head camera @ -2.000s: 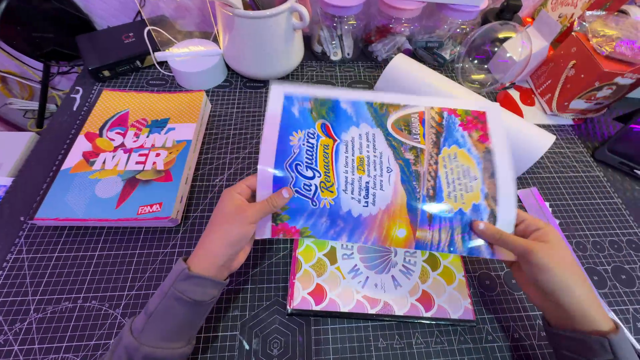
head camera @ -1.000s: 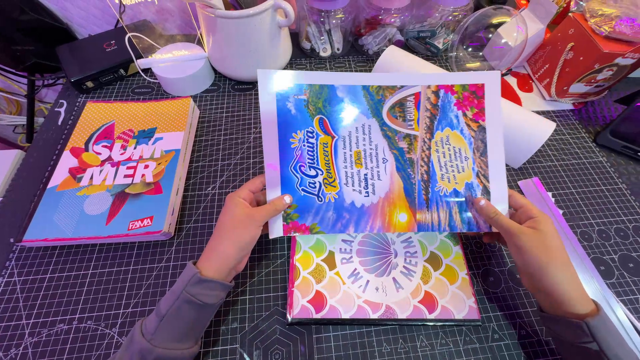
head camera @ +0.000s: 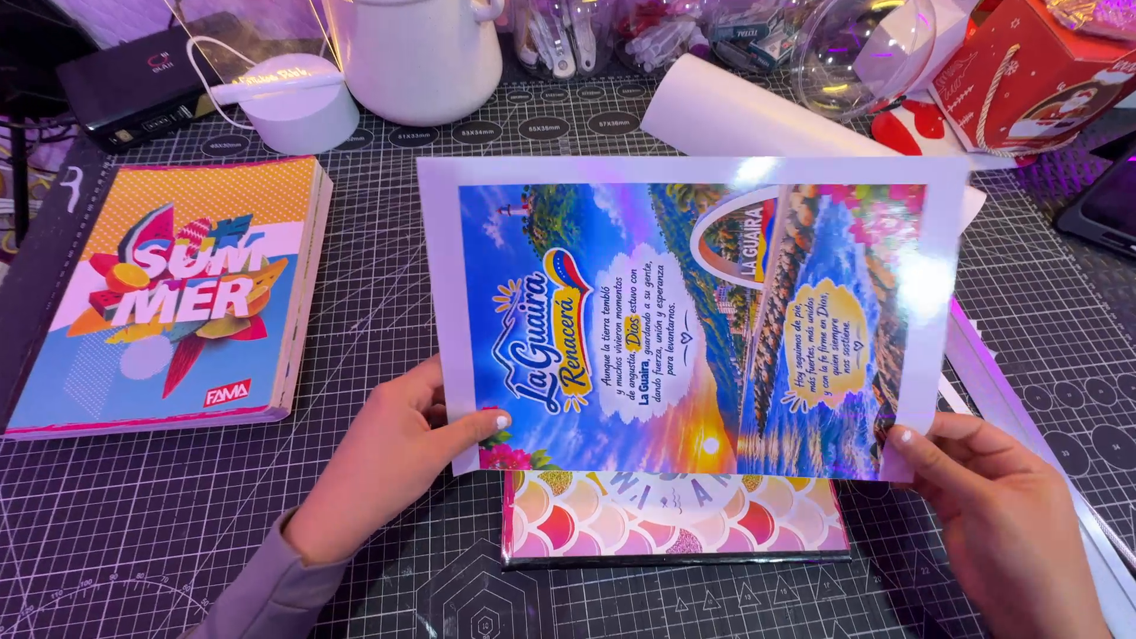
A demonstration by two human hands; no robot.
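A glossy printed sheet [head camera: 612,328] with a colourful seaside picture, writing and a white border is held up between both hands. My left hand [head camera: 390,461] pinches its lower left edge, thumb on top. At the lower right corner my right hand [head camera: 985,506] grips it the same way. Beneath the sheet, a notebook with a scale-patterned cover [head camera: 674,524] lies on the black cutting mat [head camera: 355,568]; the sheet hides its upper part. To the left lies a thick notebook with a bright summer cover [head camera: 177,293].
Behind the sheet are a rolled white paper [head camera: 737,115], a white pitcher [head camera: 426,62], a white round lamp base [head camera: 302,106] and a black box [head camera: 133,98]. A red gift box [head camera: 1021,80] stands at the back right. A metal ruler [head camera: 1012,382] lies under my right arm.
The sheet was tilted two seconds ago and is now held more level, covering more of the scale-patterned notebook than before. Both hands keep their hold on it.
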